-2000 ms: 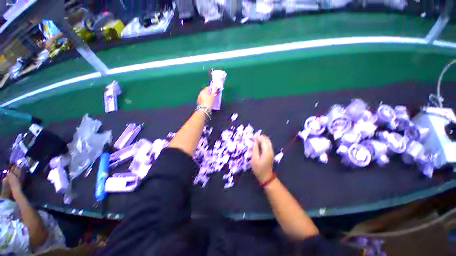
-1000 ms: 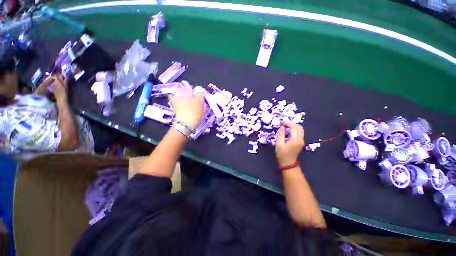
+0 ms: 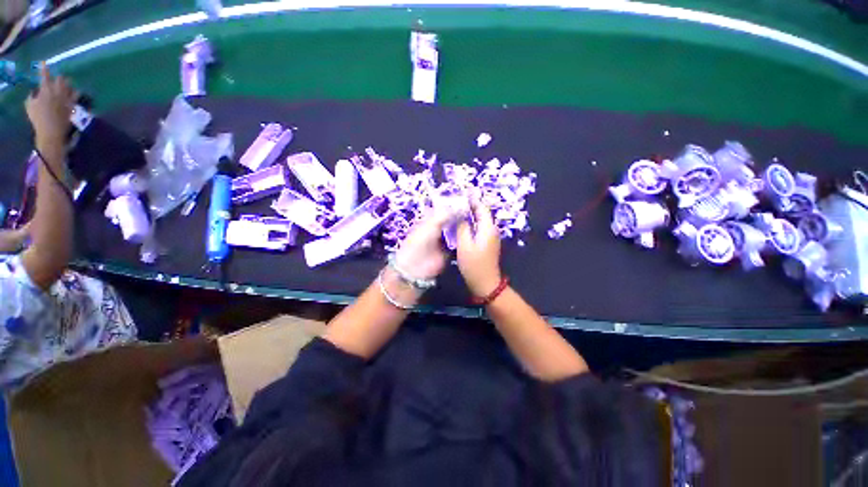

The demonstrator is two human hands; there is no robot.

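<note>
My left hand (image 3: 422, 255) and my right hand (image 3: 479, 251) meet at the front of a heap of small pale plastic brackets (image 3: 504, 188). Their fingers close around a pale plastic part (image 3: 453, 204), mostly hidden by the fingers and blending with the heap; its exact shape cannot be told. Several pale handle shells (image 3: 345, 232) lie left of the heap, some with their open trough up. One pale handle unit (image 3: 424, 68) lies on the green strip ahead, another (image 3: 194, 68) farther left.
Round fan heads (image 3: 714, 243) are piled at right beside a white box (image 3: 850, 238). A blue cylinder (image 3: 219, 219) and clear bag (image 3: 181, 157) lie left. A neighbouring person's arm (image 3: 52, 190) reaches in at far left. An open carton (image 3: 81, 409) stands below the bench edge.
My left hand has come from the shells to meet my right hand, which moved left to the heap's front. Earlier, my left hand held the unit now lying ahead. The neighbour's arm is raised.
</note>
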